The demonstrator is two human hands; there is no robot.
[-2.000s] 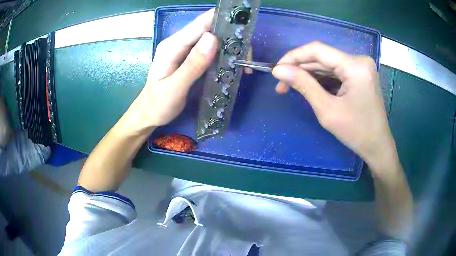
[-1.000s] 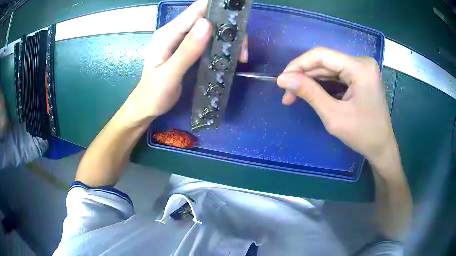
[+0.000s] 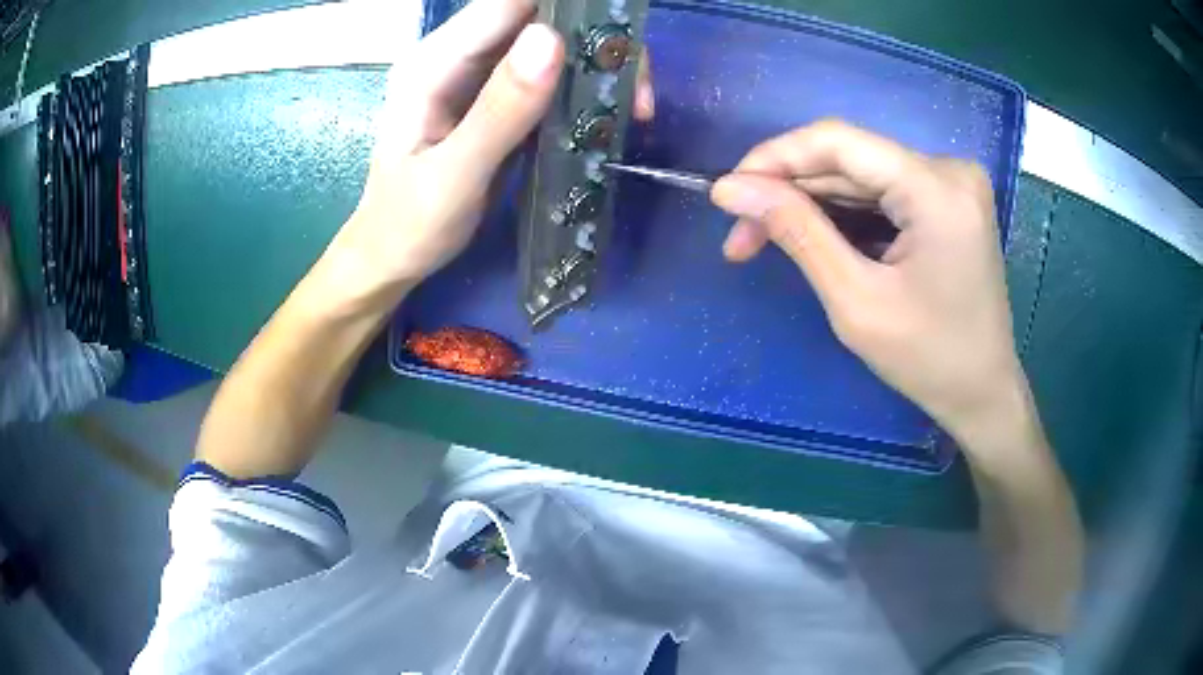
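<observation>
My left hand (image 3: 464,145) grips a long, narrow, greyish strip carrier (image 3: 541,251) near its upper part, thumb on the near face and a fingertip showing past the right edge. The strip stands almost upright in the picture, its top cut off by the frame. Round dark coil parts (image 3: 596,128) with coppery centres sit in a row on it, with small pale bits between them. My right hand (image 3: 864,224) holds thin metal tweezers (image 3: 660,176). Their tips are at the strip's right edge, beside a pale bit; I cannot tell if they touch.
The blue tray (image 3: 792,343) lies under both hands, with tiny specks scattered over it. An orange-red clump of wire scraps (image 3: 464,352) is in its near left corner. Stacked black strips (image 3: 90,218) lie at the left. Another person's sleeve (image 3: 53,369) shows at the left edge.
The strip has shifted upward in the picture and turned slightly, showing coppery coil centres. The tweezer tips were on the strip, drew back to its edge, and are now a little higher and tilted.
</observation>
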